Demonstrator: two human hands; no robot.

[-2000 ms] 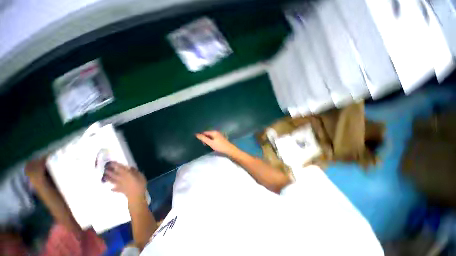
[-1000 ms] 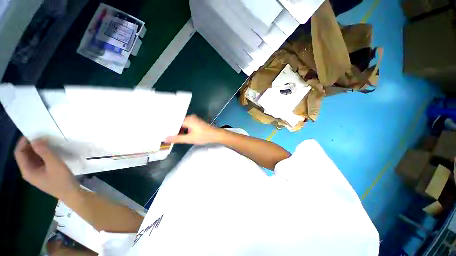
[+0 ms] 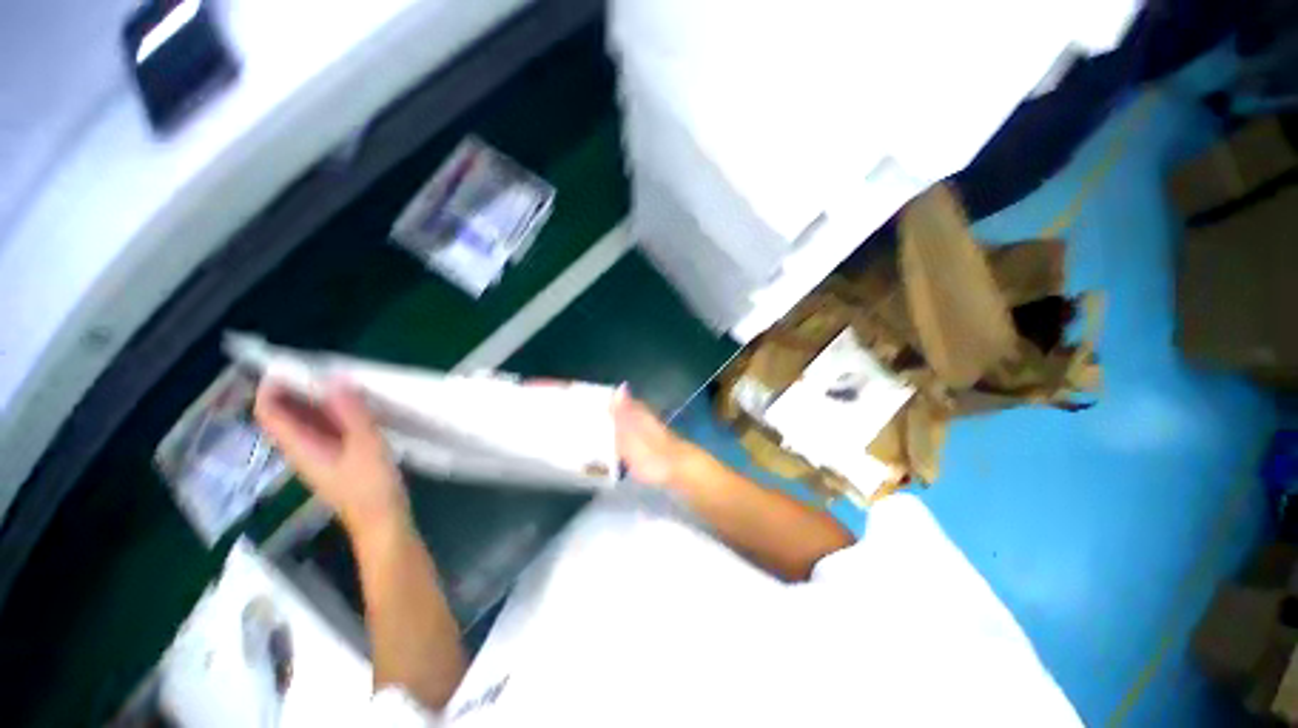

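Observation:
A white folding carton [image 3: 491,423] is held between both hands over the dark green bench, seen nearly edge-on and blurred; it now has narrow side walls. My left hand [image 3: 330,448] grips its left part, with the fingers partly hidden behind the card. My right hand [image 3: 648,438] holds its right end. A flap sticks out at the carton's upper left. Flat box blanks [image 3: 235,654] with a device picture lie at the lower left, below my left hand.
Filled trays lie on the green belt, one farther up [image 3: 474,216] and one behind my left hand [image 3: 214,462]. White boxes [image 3: 769,157] stand at the upper right. Brown wrapping [image 3: 961,306] holds white blanks [image 3: 840,410]. A phone [image 3: 178,64] lies on the white shelf.
The carton has turned from a broad open sheet to a narrow, walled shape and shifted right. Both hands still hold it. The view has shifted, showing the phone and another tray.

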